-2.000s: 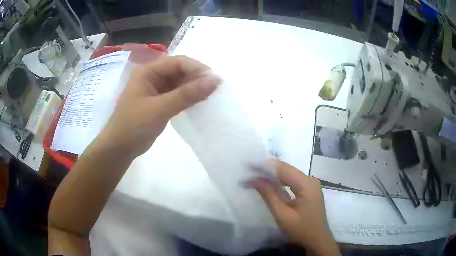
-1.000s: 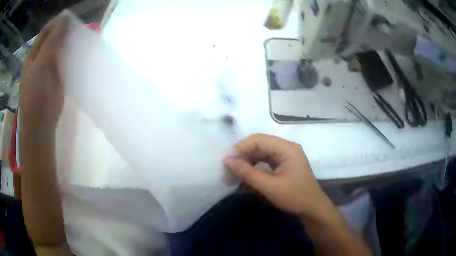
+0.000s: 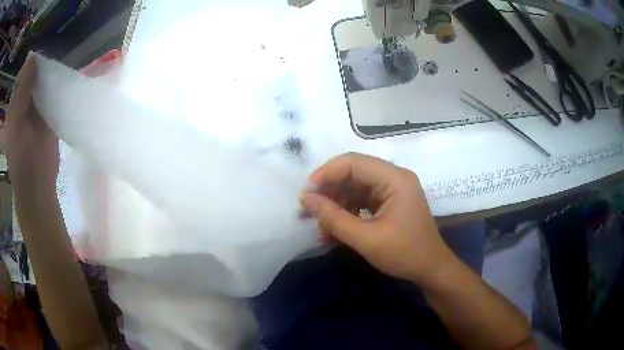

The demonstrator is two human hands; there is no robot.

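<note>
A sheer white fabric piece (image 3: 185,171) is stretched between my two hands above the white table's front edge, and its lower part hangs toward my lap. My left hand (image 3: 31,130) is raised at the far left and holds the upper left corner; its fingers are partly hidden. My right hand (image 3: 369,212) pinches the fabric's right end between thumb and fingers, in front of the metal machine bed. The table's dark marks show through and beside the cloth.
The presser foot (image 3: 388,51) stands over the machine bed (image 3: 410,106). To its right lie a smartphone (image 3: 494,35), tweezers (image 3: 505,123), thread snips (image 3: 534,99) and black shears (image 3: 571,89). A red basket (image 3: 102,64) is partly hidden behind the fabric.
My left hand has moved left and down, spreading the fabric wider. My right hand keeps its pinch. The view has shifted, so the machine bed and tools sit higher in the picture.
</note>
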